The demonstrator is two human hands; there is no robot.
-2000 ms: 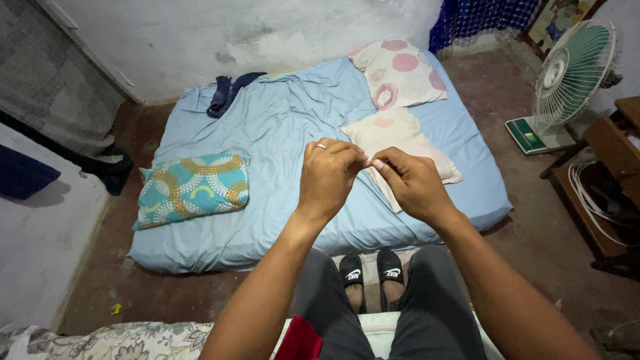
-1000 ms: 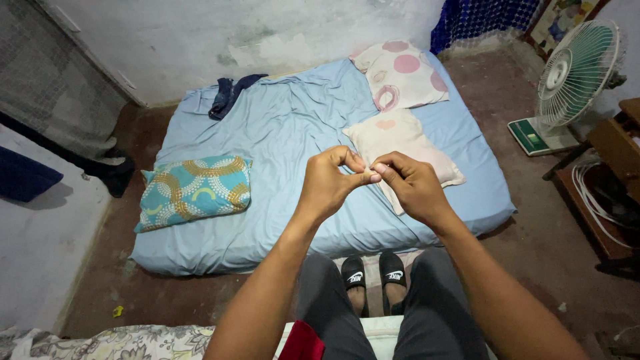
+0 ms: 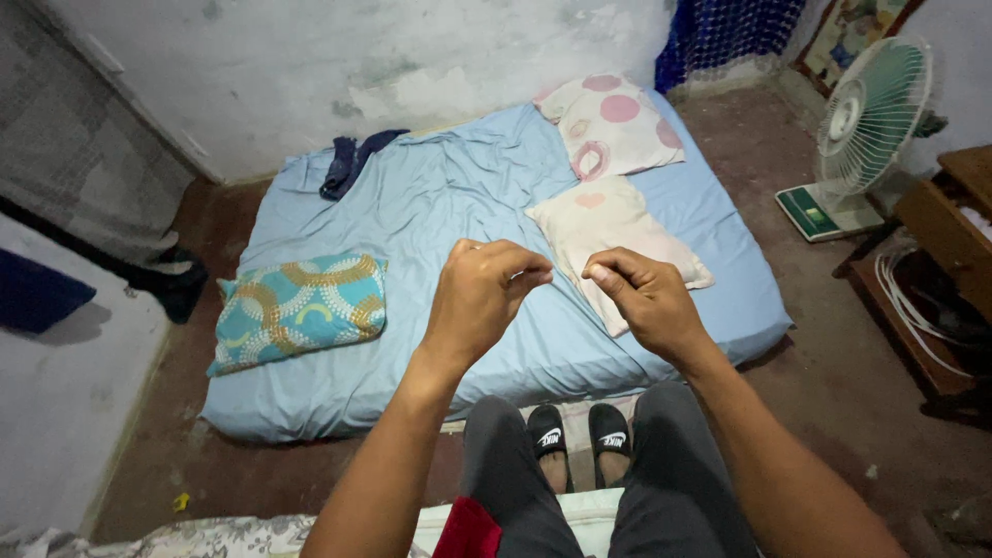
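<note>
Above the near part of a mattress with a light blue sheet (image 3: pixel 434 209), my left hand (image 3: pixel 484 298) has its thumb and fingertips drawn together, with a ring on one finger. My right hand (image 3: pixel 647 302) faces it, thumb pressed to the index finger. A small gap separates the two hands. No object shows in either pinch; something very thin could be hidden. Beyond my right hand lies a pale pillow with a heart print (image 3: pixel 612 221), and behind that a pillow with pink circles (image 3: pixel 620 116). A turquoise patterned pillow (image 3: pixel 310 310) rests left of my left hand.
Dark blue cloth (image 3: pixel 353 163) lies near the wall. A fan (image 3: pixel 868 124) stands right of the mattress beside a wooden stand (image 3: pixel 945 225) with coiled white cable (image 3: pixel 903 302). Below are my black slides (image 3: pixel 608 430), a red cloth (image 3: pixel 467 531) and a small yellow thing (image 3: pixel 181 502) on the floor.
My hands, whose fingertips met in both earlier frames, have moved apart. The pillows and the dark blue cloth have stayed in place.
</note>
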